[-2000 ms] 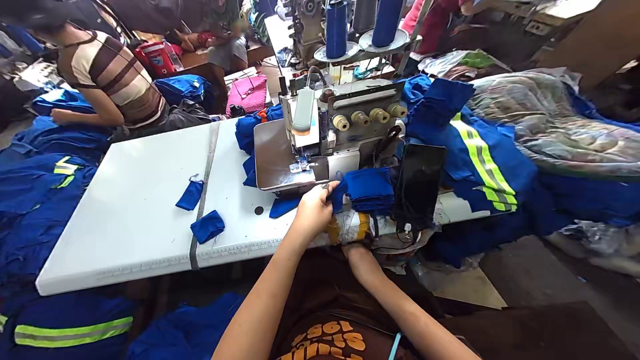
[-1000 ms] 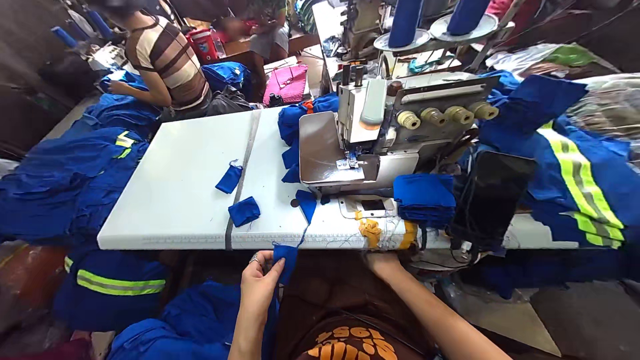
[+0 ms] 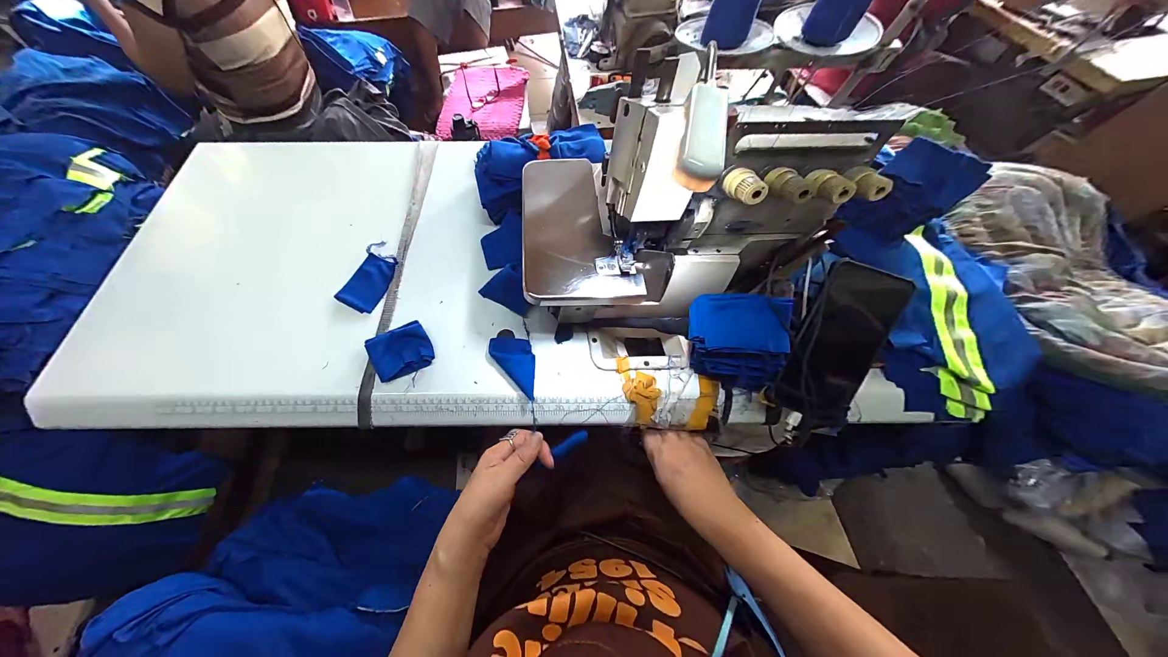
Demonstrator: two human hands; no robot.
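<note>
My left hand, with a ring on one finger, is just below the front edge of the white sewing table, its fingertips pinched on a small blue fabric piece and thread. A thread runs from there up to a blue fabric triangle on the tabletop. My right hand is at the table edge under yellow tape, its fingers hidden beneath. Above stands an overlock sewing machine with a metal plate. A stack of blue fabric pieces lies right of the machine's front opening.
Two small blue pieces lie left on the table, and blue scraps sit beside the machine plate. A black phone-like object leans at the right. Blue garments with reflective strips flank the table. A person in a striped top is at upper left.
My left hand has moved from the machine front to below the table edge. The blue triangle, joined by thread, lies on the tabletop. The view has shifted.
</note>
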